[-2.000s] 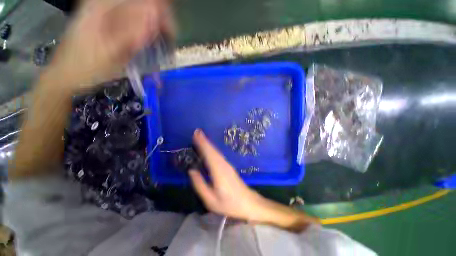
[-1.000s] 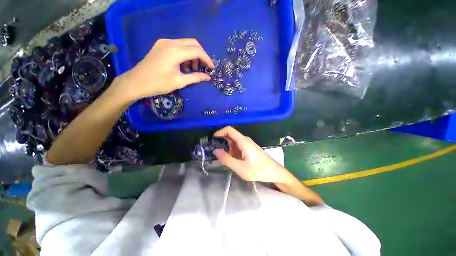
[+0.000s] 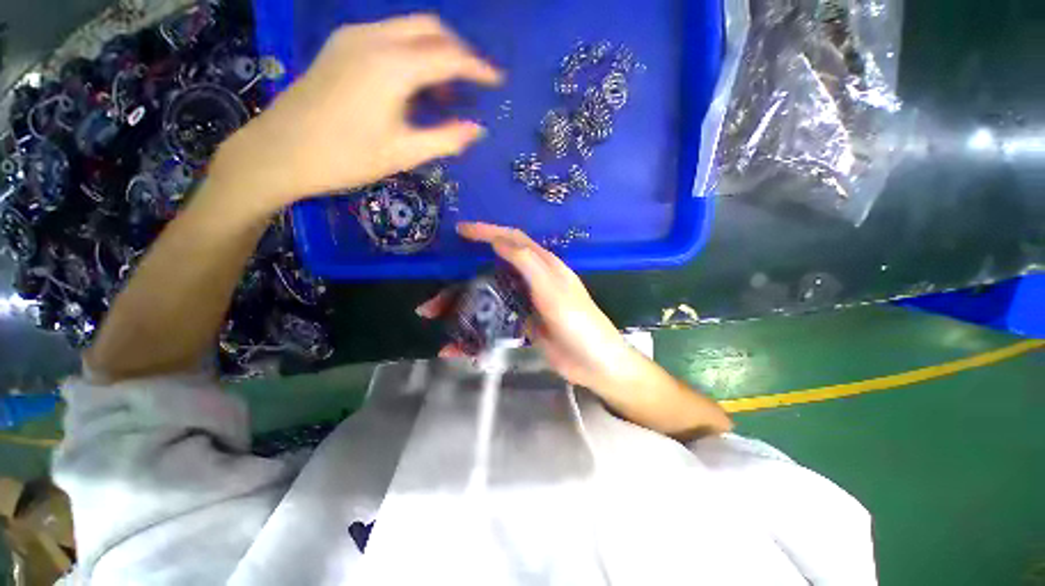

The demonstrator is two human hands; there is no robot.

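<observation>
My right hand [image 3: 556,303] holds a round black housing [image 3: 487,307] in front of my body, just below the tray's near edge; its face and a pale centre show, with blur around it. My left hand [image 3: 367,109] is above the left part of the blue tray [image 3: 619,259], thumb and fingers apart, with nothing seen between them. Small silvery coil springs [image 3: 579,126] lie in loose clusters in the tray, right of my left hand. Another round housing [image 3: 399,214] lies in the tray's near left corner.
A dark heap of wired housings [image 3: 115,172] lies left of the tray, with a clear round cover [image 3: 204,115] on it. A clear plastic bag [image 3: 802,115] of silvery parts lies on the right. Green floor with a yellow line [image 3: 871,374] shows beyond the bench edge.
My left hand has opened from its pinch near the springs and moved slightly up and left. My right hand has turned the housing, so its face shows. The view has shifted slightly.
</observation>
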